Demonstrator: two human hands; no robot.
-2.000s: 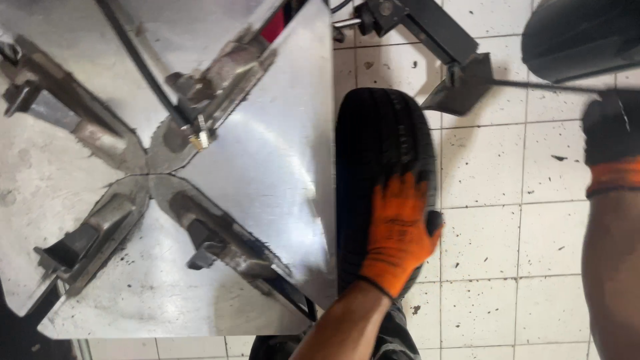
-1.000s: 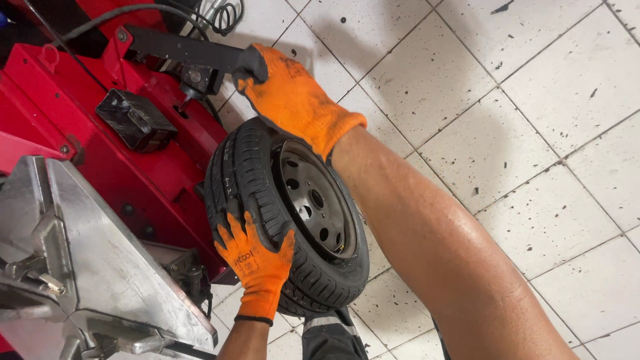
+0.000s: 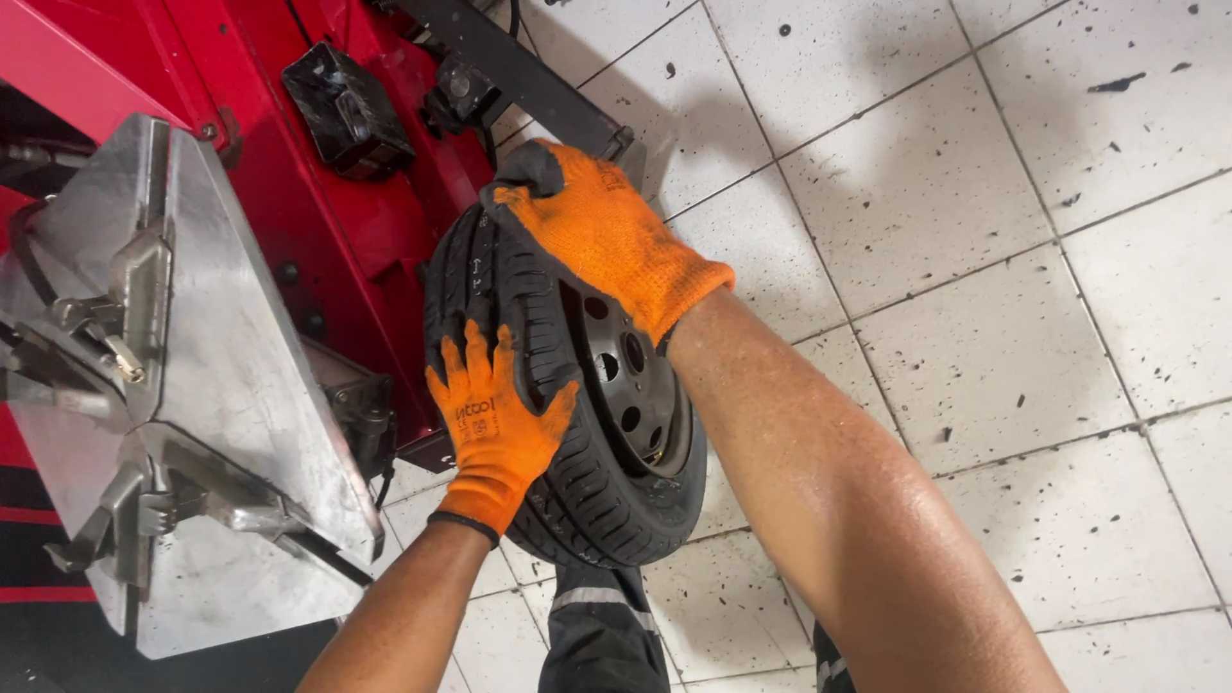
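Note:
A black tyre on a dark steel wheel rim stands upright against the side of a red tyre changer. My left hand, in an orange and black work glove, lies on the tread with its fingers spread. My right hand, gloved alike, rests on the upper end of the tyre, its fingers bent over the tread and partly hidden. Just beyond it is the end of the machine's black metal arm.
At the left is the machine's metal turntable with clamping jaws. A black plastic box is fixed to the red body. White floor tiles with dark debris lie at the right. My trouser leg is below the tyre.
My right hand has moved from the black arm onto the top of the tyre. My left hand remains on the tread. The view has swung away from the turntable since the oldest frame.

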